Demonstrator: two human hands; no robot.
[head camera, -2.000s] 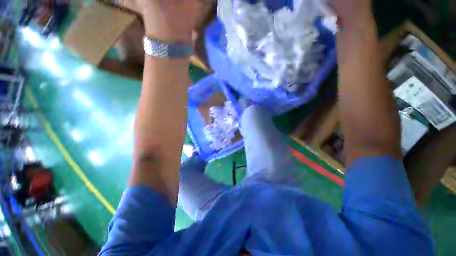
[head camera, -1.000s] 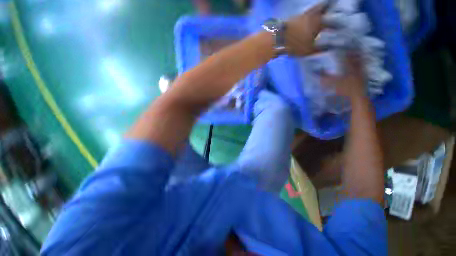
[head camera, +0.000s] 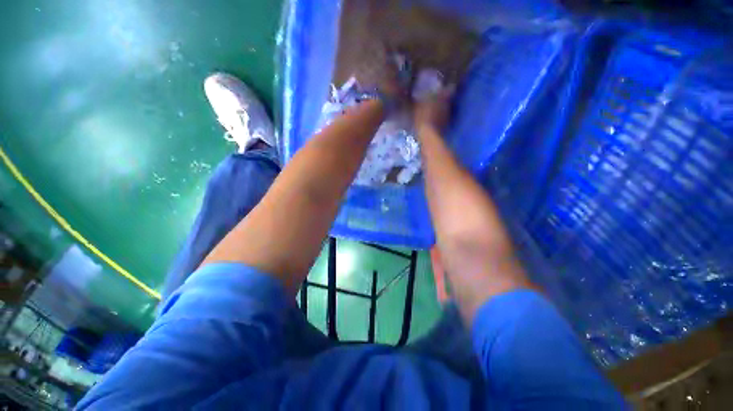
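The small blue crate (head camera: 384, 215) stands in front of me, with a brown bottom showing at its far part. White strips (head camera: 388, 156) lie in a loose heap in its near part. My left hand (head camera: 389, 79) and my right hand (head camera: 432, 103) are both down inside the crate, close together above the heap, and blurred. A small white clump shows at the fingers of my right hand. The blur hides whether either hand grips anything.
The large blue crate (head camera: 635, 136), with slotted sides and a shiny film-like sheen, is tilted at the right, against the small crate. A black metal stand (head camera: 332, 289) is below the small crate. A shoe (head camera: 238, 110) is on the green floor at left. Brown cardboard (head camera: 667, 365) is at lower right.
Both hands have moved from the white pile in the large crate into the small crate. The view has shifted, and the large crate now shows its slotted side.
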